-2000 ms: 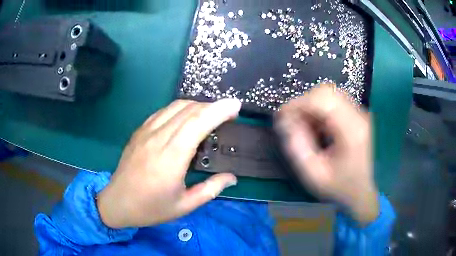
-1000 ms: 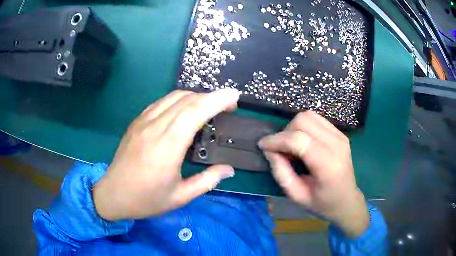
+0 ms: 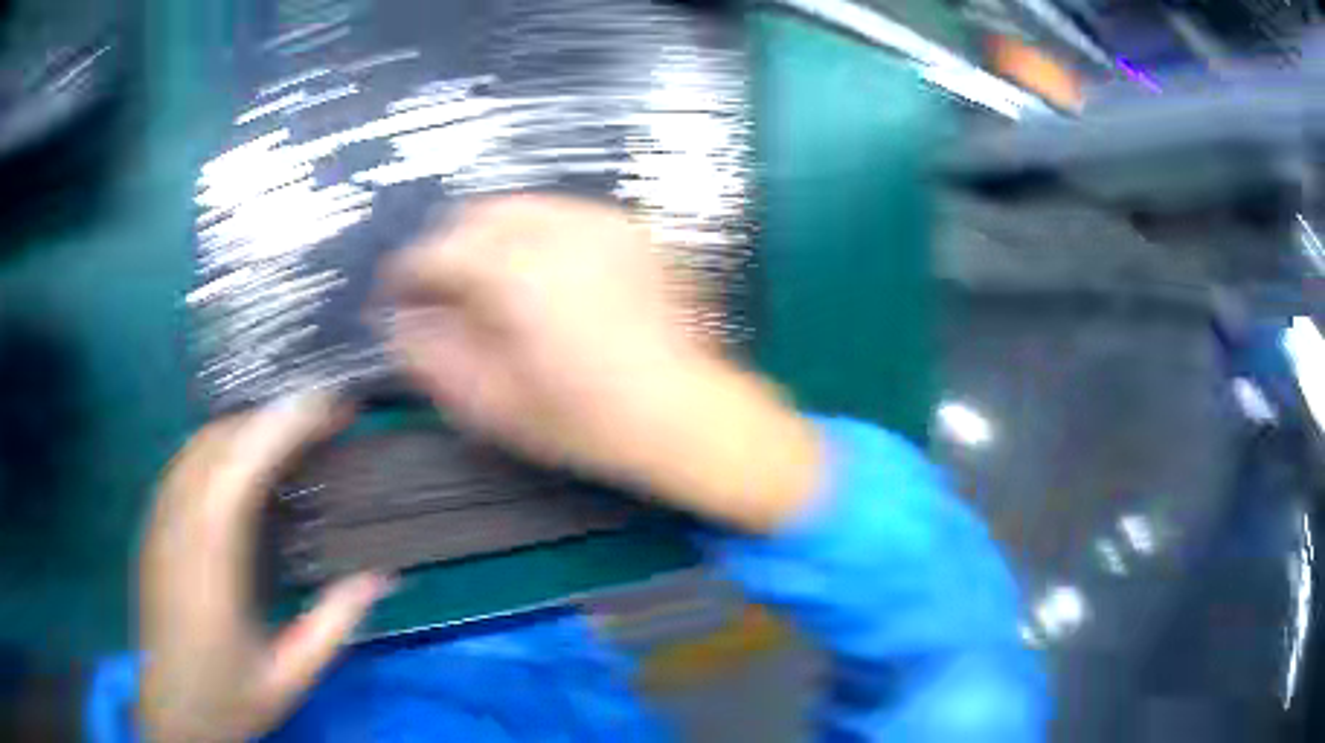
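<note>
The view is strongly blurred. A dark moulded plate [image 3: 451,508] lies on the green mat below the tray. My left hand [image 3: 211,559] is around the plate's left end, thumb at the near edge and fingers at the far edge. My right hand [image 3: 545,327] is over the black parts tray [image 3: 371,254], its fingers curled and pointing left. Whether it holds a fastener cannot be told. Small silver fasteners [image 3: 262,203] show as white streaks in the tray.
The green mat [image 3: 843,218] runs to the right of the tray and along the near edge. A blurred dark shape [image 3: 51,116] is at the far left. Metal rails [image 3: 930,66] and an orange piece [image 3: 1035,70] are at the upper right.
The whole view has swung, so the tray and plate now sit further left. My right hand has moved from the plate up over the tray. My left hand stays at the plate's left end.
</note>
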